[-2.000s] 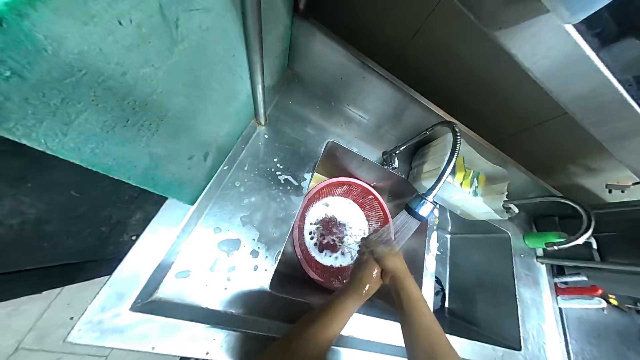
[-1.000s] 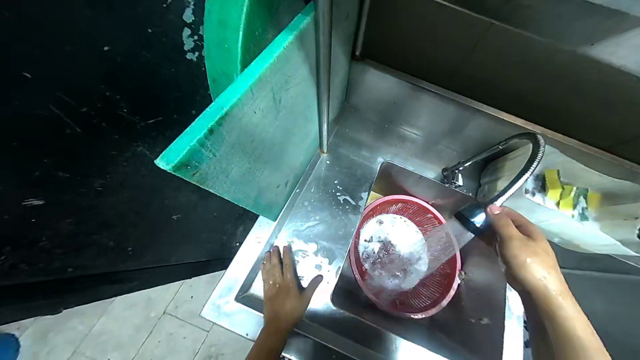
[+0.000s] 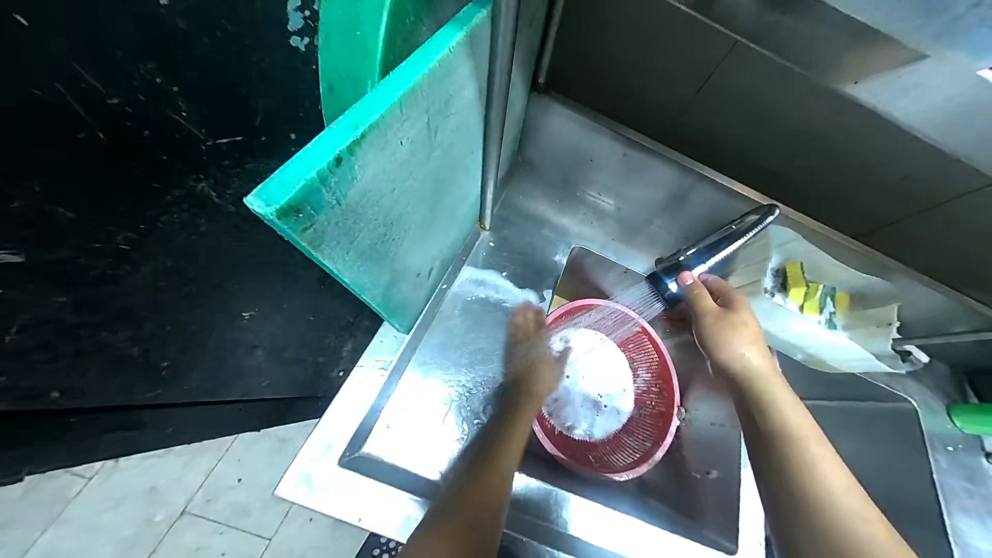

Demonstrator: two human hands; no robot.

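Observation:
My right hand (image 3: 725, 325) grips the dark spray head (image 3: 670, 283) of a sink faucet, and water sprays from it to the lower left. The spray falls over a red plastic colander (image 3: 655, 411) with white foam (image 3: 593, 387) in it, in the left sink basin (image 3: 705, 480). My left hand (image 3: 533, 353), blurred, is over the colander's left rim and the wet steel drainboard (image 3: 465, 341). Whether it touches the rim is unclear. It seems to hold nothing.
A thick green board (image 3: 395, 178) leans by a metal post (image 3: 500, 116) at the drainboard's left. Yellow sponges (image 3: 810, 294) lie in a pale holder (image 3: 868, 333) behind the sinks. A second basin (image 3: 868, 442) is to the right, with a green object (image 3: 969, 418) beyond.
My left hand has moved from the drainboard's front left toward the colander. Both hands were together at the colander two seconds ago. The spray head now points more to the colander's upper part.

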